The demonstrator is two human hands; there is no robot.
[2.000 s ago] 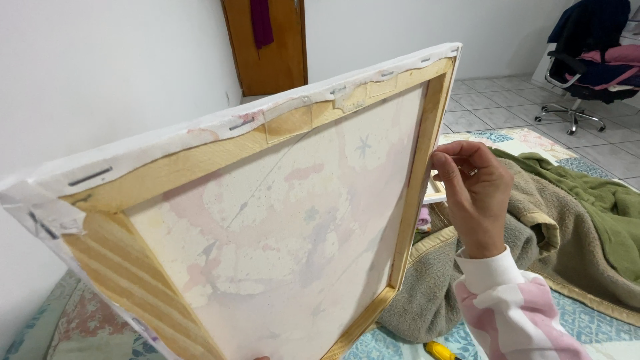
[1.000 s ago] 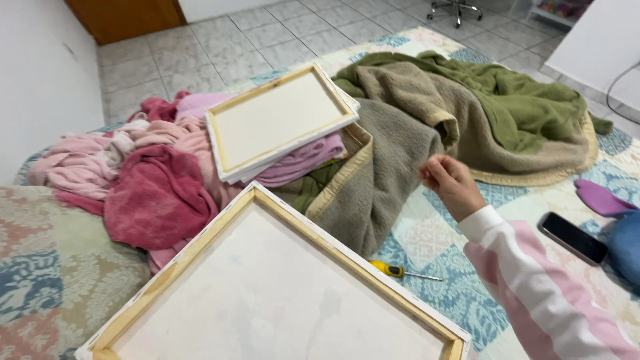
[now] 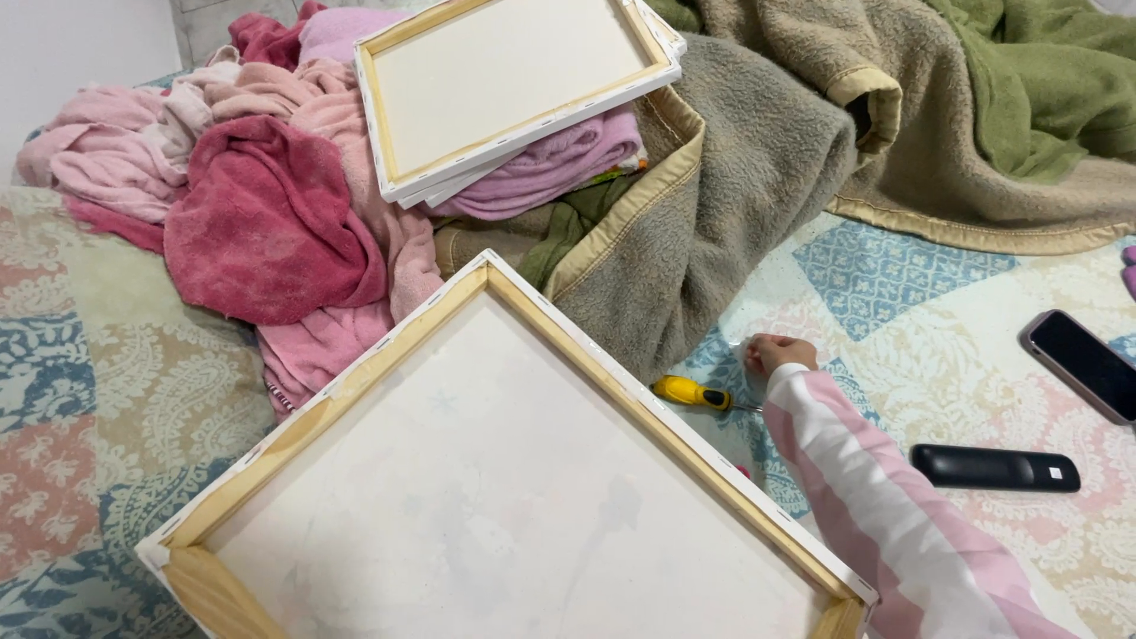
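A large stretched canvas (image 3: pixel 497 479), seen from the back with its wooden stretcher bars and stapled white edge, fills the lower middle of the view. My right hand (image 3: pixel 778 355), in a pink and white sleeve, is low over the patterned bedspread, right of the canvas, fingers curled; whether something small is between them cannot be told. Just left of and below it lies a screwdriver with a yellow and black handle (image 3: pixel 692 392), its shaft reaching under the wrist. My left hand is not visible.
Smaller canvases (image 3: pixel 506 89) lie stacked on a folded lilac cloth (image 3: pixel 550 169). Pink towels (image 3: pixel 266 222) are heaped left; a grey-brown blanket (image 3: pixel 683 204) and green blanket (image 3: pixel 1056 89) lie behind. A phone (image 3: pixel 1087 364) and a black handheld device (image 3: pixel 996 468) are at right.
My right hand has come down to the bedspread beside the screwdriver; a second ago it was raised near the blanket. The large canvas, steeply tilted at first, now lies flatter. The view has tipped down.
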